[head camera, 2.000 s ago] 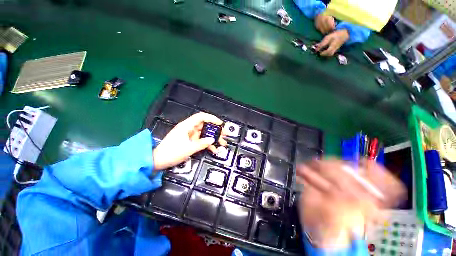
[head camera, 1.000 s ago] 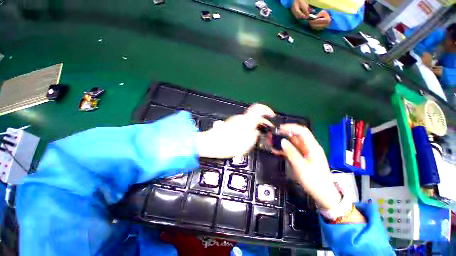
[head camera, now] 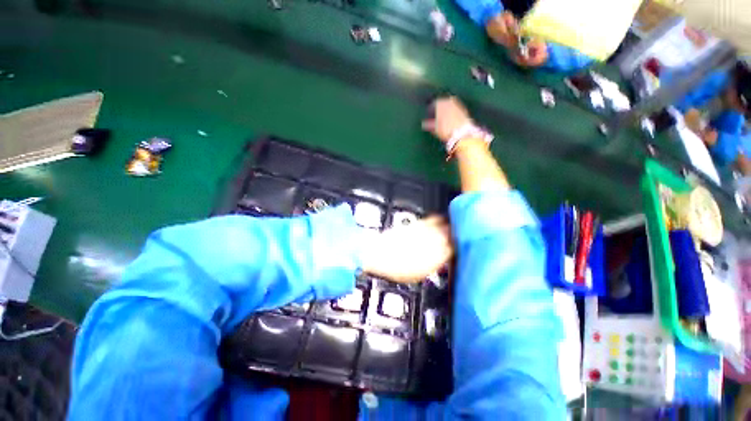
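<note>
The black blister tray (head camera: 268, 339) lies before me with several square units in its pockets, such as a white-backed unit (head camera: 368, 215). My left hand (head camera: 409, 249) is over the right-middle part of the tray, blurred; its fingers are partly behind my right sleeve and I cannot tell what it holds. My right hand (head camera: 449, 117) is stretched out over the green bench beyond the tray, small and blurred, with its fingertips near a dark spot. I cannot tell if it holds a unit.
A ribbed sheet (head camera: 51, 127) with a black unit (head camera: 90, 141), a foil packet (head camera: 146, 158) and a power strip (head camera: 25, 247) are left. Right are a blue pen bin (head camera: 563, 247), a button panel (head camera: 626, 353) and a green basket (head camera: 664, 247). A coworker's hands (head camera: 517, 39) are across the bench.
My hands were together over the tray, handling a dark unit. My right hand has moved away and forward onto the bench. My left hand stays over the tray, slightly lower.
</note>
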